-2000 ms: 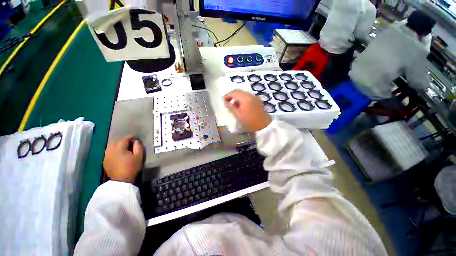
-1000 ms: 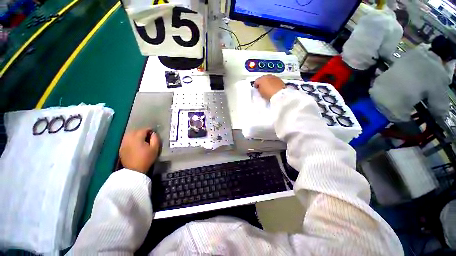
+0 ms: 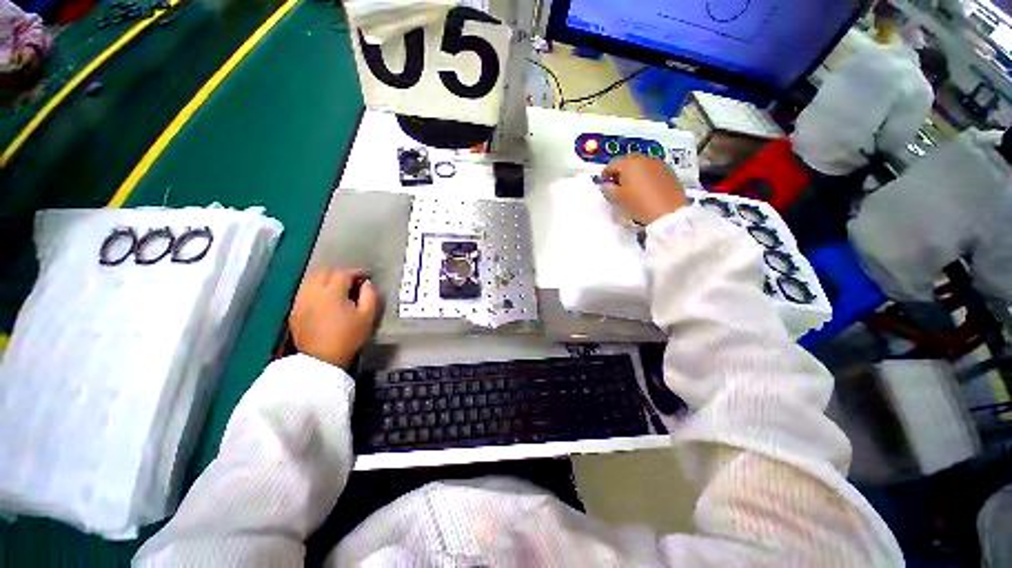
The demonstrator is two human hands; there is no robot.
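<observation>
A white foam tray (image 3: pixel 605 261) with black rings (image 3: pixel 777 261) lies to the right; my right sleeve covers its middle. My right hand (image 3: pixel 646 189) is over the tray's back left corner, fingertips at a small dark piece, likely a ring's edge; I cannot tell if it is gripped. My left hand (image 3: pixel 335 318) rests curled at the left edge of the grey plate, with a dark spot between thumb and finger; its hold is unclear. A dark fixture (image 3: pixel 461 270) with a round seat sits on the perforated base plate (image 3: pixel 505 239), with neither hand on it.
A keyboard (image 3: pixel 505 405) and a mouse (image 3: pixel 663 383) lie in front. A white covered stack (image 3: pixel 94 366) with three rings (image 3: pixel 154 245) is left on the green surface. A control panel (image 3: pixel 619 148), monitor (image 3: pixel 710 39) and "05" sign (image 3: pixel 438 56) stand behind. Seated people are at right.
My right hand has moved from beside the tray's left edge to its back left corner, and the forearm now covers the tray's middle. My left hand stays. The view has shifted.
</observation>
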